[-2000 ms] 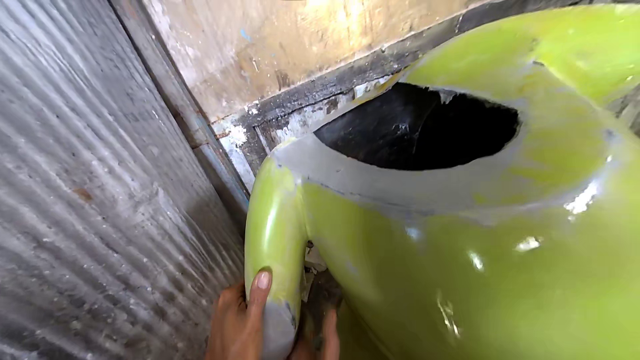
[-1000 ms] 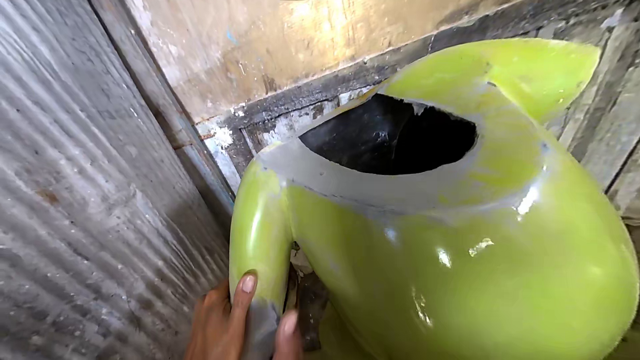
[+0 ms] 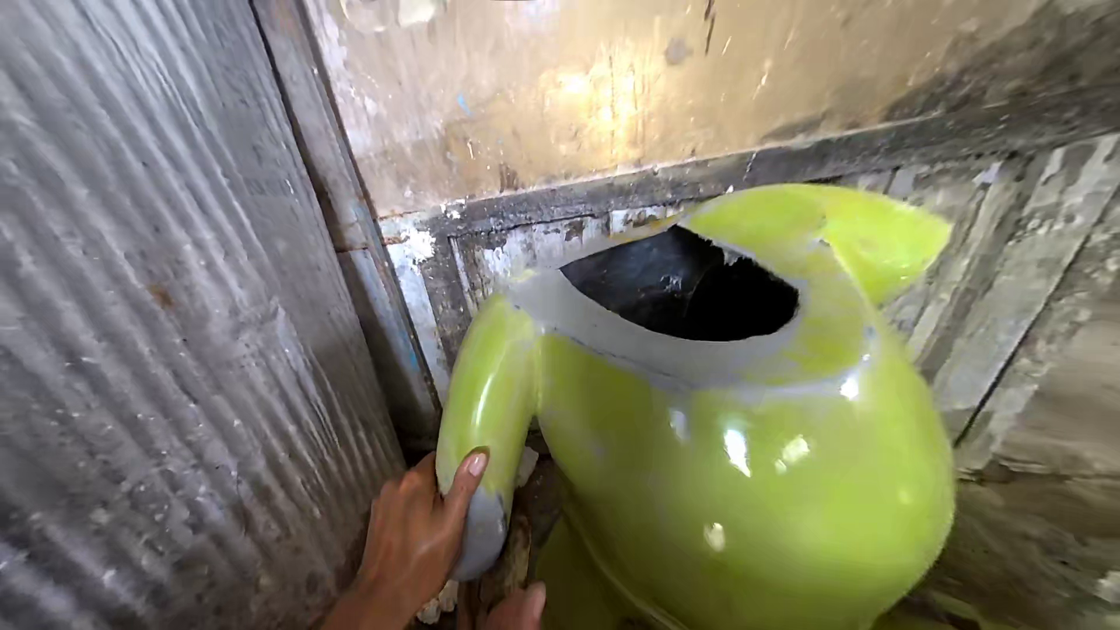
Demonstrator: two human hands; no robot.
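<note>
A large glossy yellow-green hollow figure (image 3: 744, 464), with a rounded body and a dark opening at its top, fills the middle and right. Grey material rings the opening. On the figure's left side hangs an arm-like limb (image 3: 490, 385) with a grey tip (image 3: 481, 534). My left hand (image 3: 416, 534) is around the lower end of this limb, its thumb lying on the front just above the grey part. Of my right hand (image 3: 518, 608) only a fingertip or thumb shows at the bottom edge, just right of the limb's tip; whether it holds anything is hidden.
A corrugated metal sheet (image 3: 175, 350) stands close on the left. Behind the figure are a worn, paint-spotted tan wall panel (image 3: 612, 87) and weathered boards (image 3: 1024, 262) under a dark rail. Brownish rubble or scraps lie in the gap between limb and body.
The view has shifted, so the whole pointed part at the figure's upper right now shows. My left hand stays on the limb. Less of my right hand shows than two seconds ago.
</note>
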